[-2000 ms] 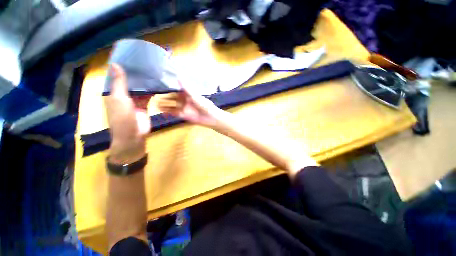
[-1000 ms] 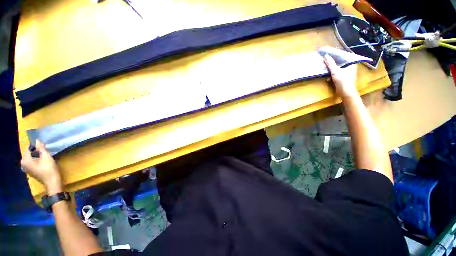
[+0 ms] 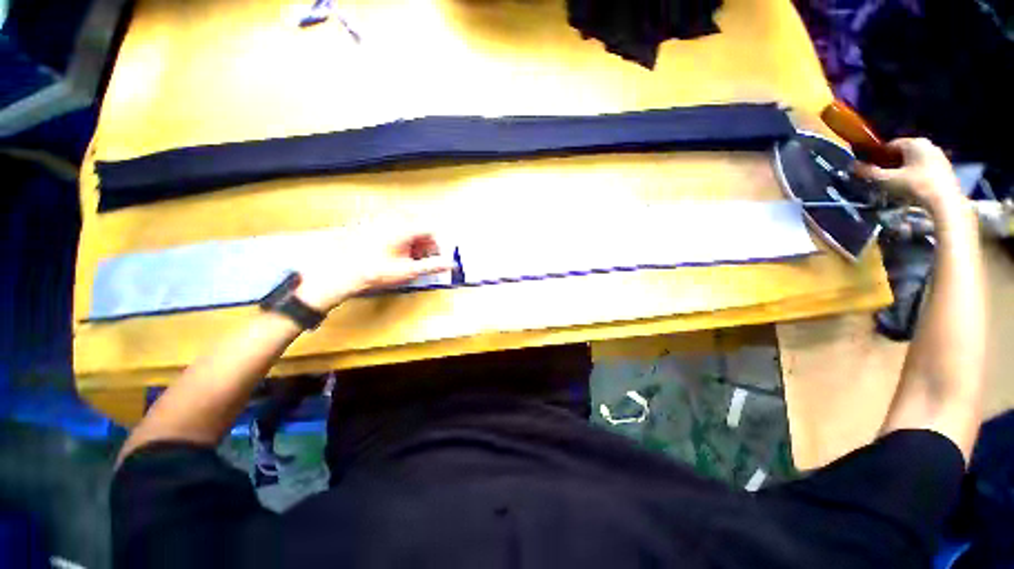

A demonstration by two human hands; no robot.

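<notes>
A long waistband strip (image 3: 667,236) lies pale side up along the near part of the yellow table, with a thin dark lower edge and a small dark mark near its middle. My left hand (image 3: 403,267) is on the strip just left of that mark, fingers partly curled; whether they grip cloth is unclear. My right hand (image 3: 917,172) is closed on the near end of the orange-brown handle of the steam iron (image 3: 828,195), whose dark soleplate shape is at the strip's right end. A dark layered strip (image 3: 445,145) lies parallel behind.
The yellow table (image 3: 267,361) has dark crumpled cloth (image 3: 650,25) at its far side and a small pale looped object (image 3: 317,13) at far left. A tan cardboard sheet (image 3: 834,389) is at the right. Scraps lie on the green-grey floor (image 3: 678,389).
The pale strip now lies flat. My left hand has moved from its left end to near the middle. My right hand has let go of its right end and taken the iron's handle.
</notes>
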